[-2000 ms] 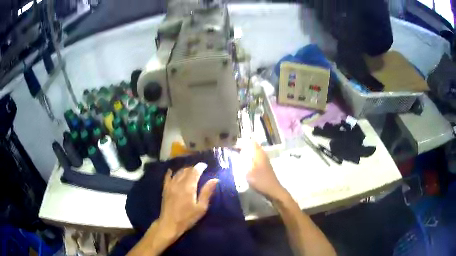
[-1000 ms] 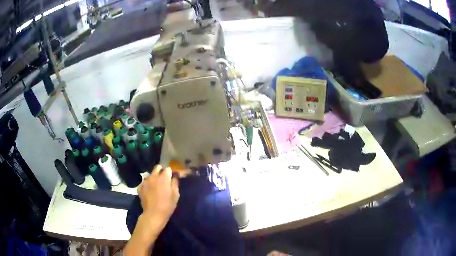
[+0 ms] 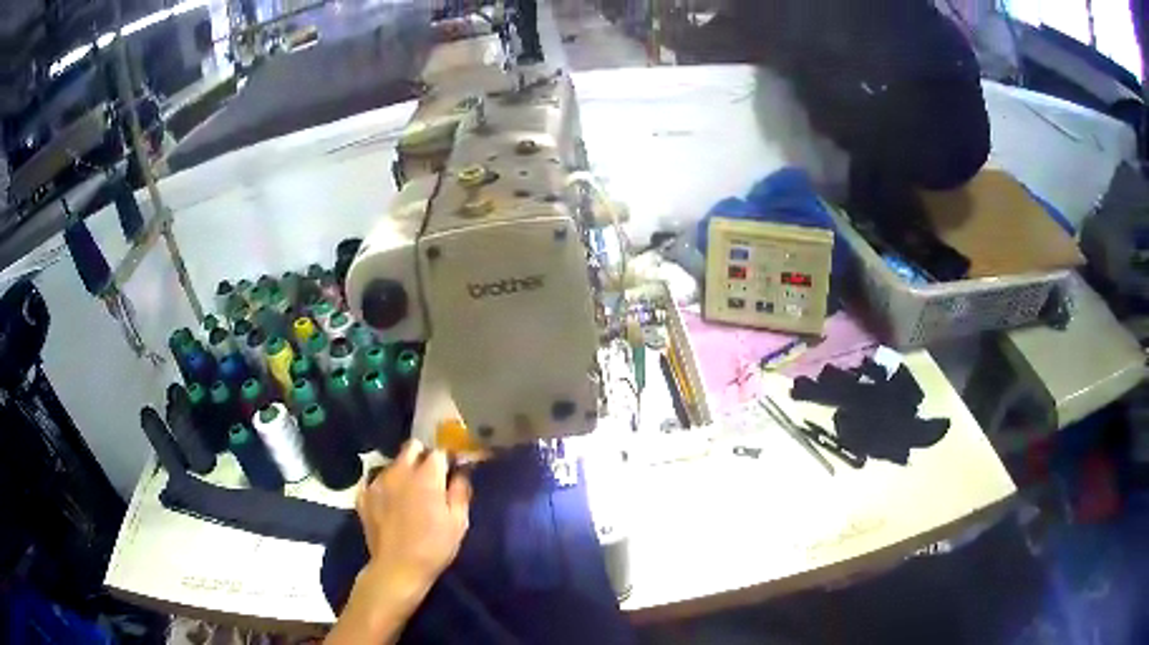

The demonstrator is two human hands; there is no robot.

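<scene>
A large navy-black garment piece lies under the machine head and hangs over the front table edge. The cream sewing machine marked "brother" stands above it, with its lit needle area at the cloth's far end. My left hand is on the cloth's left part, fingers curled, beside the orange-yellow plate. Whether the fingers pinch the cloth cannot be told. My right hand is not in view.
Thread cones stand left of the machine, with a dark strip before them. Right are a tool tray, control panel, pink sheet, metal tool, black pile and white basket.
My right hand has left the needle area and gone out of the picture. My left hand has moved left and forward, to beside the orange-yellow plate. The view has shifted slightly.
</scene>
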